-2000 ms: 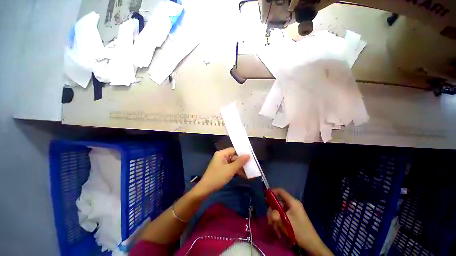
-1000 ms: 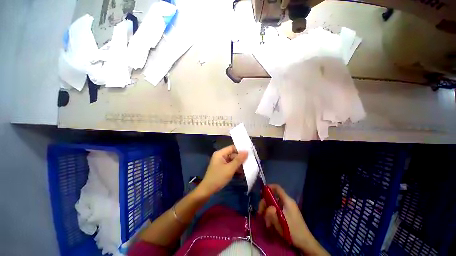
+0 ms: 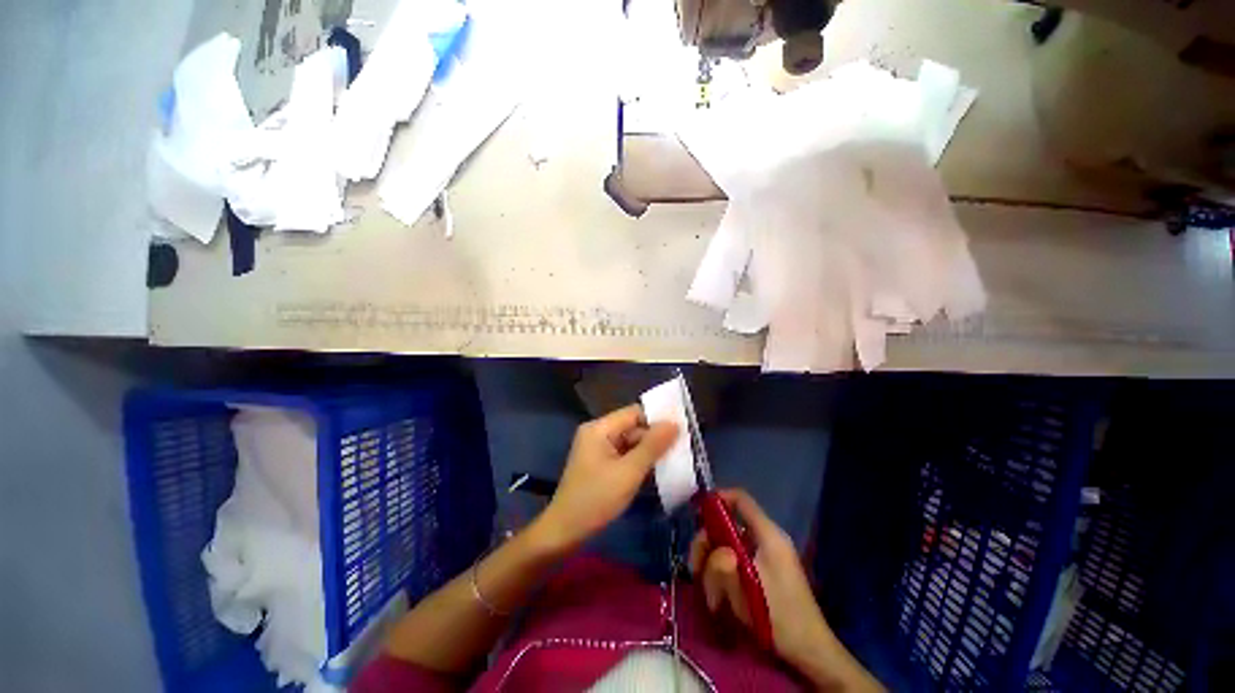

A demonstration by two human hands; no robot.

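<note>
My left hand [image 3: 610,467] pinches a narrow white fabric strip [image 3: 672,477] between thumb and fingers, above my lap and just below the table edge. The strip stands roughly upright and looks short in this view. My right hand [image 3: 759,569] is shut on the red handles of the scissors [image 3: 735,552]. The long silver blades point up along the strip's right edge; whether they touch the fabric is hard to tell.
A fanned pile of white strips [image 3: 847,230] lies under the sewing machine [image 3: 725,30], hanging towards the table edge [image 3: 542,356]. Loose white pieces [image 3: 291,156] lie at table left. A blue basket [image 3: 325,528] with white cloth stands at left, another blue basket [image 3: 995,542] at right.
The strip in my left hand has been lowered from over the table edge and now shows much shorter. The scissors have turned more upright beside it. The view has shifted slightly.
</note>
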